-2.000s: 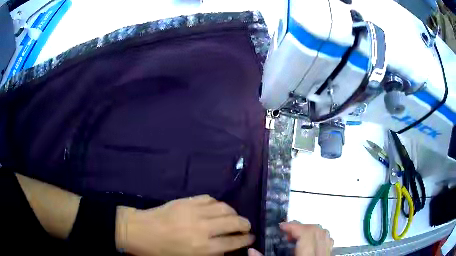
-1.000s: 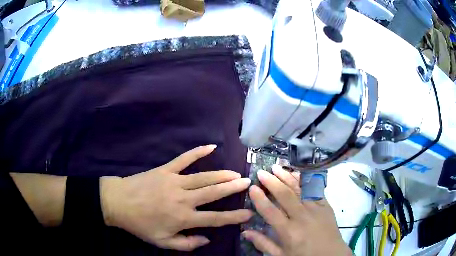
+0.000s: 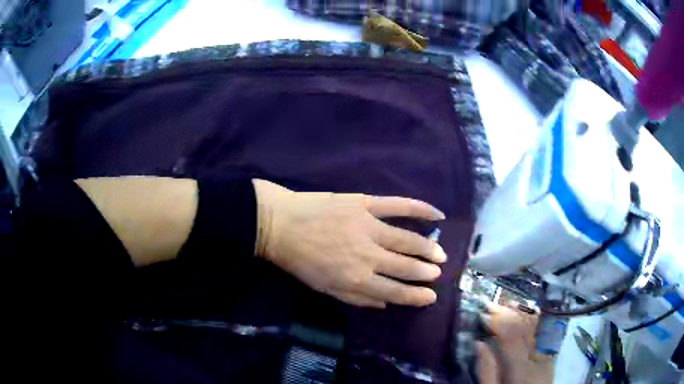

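The dark purple lining [image 3: 300, 127] lies spread over the table, bordered at the back and right by a plaid edge [image 3: 471, 124]. My left hand [image 3: 349, 244] lies flat on the lining, palm down, fingers slightly apart and pointing right, with a small pale tip beside the fingertips. My right hand [image 3: 517, 341] is at the plaid strip by the presser foot [image 3: 480, 289], blurred and cut off by the lower edge; its grip is unclear. The white sewing machine head [image 3: 555, 187] stands right of the cloth.
Folded plaid pieces [image 3: 525, 64] lie at the far side, with a tan scrap [image 3: 394, 34] near them. A pink thread cone [image 3: 664, 67] is above the machine. Snips and scissors [image 3: 615, 352] lie at the lower right. A black label with white print [image 3: 311, 364] shows near the bottom.
The view has swung left, so the machine sits further right. My left hand's fingers are closer together and lie on the lining, away from the plaid strip. More of the lining's lower part and the label show.
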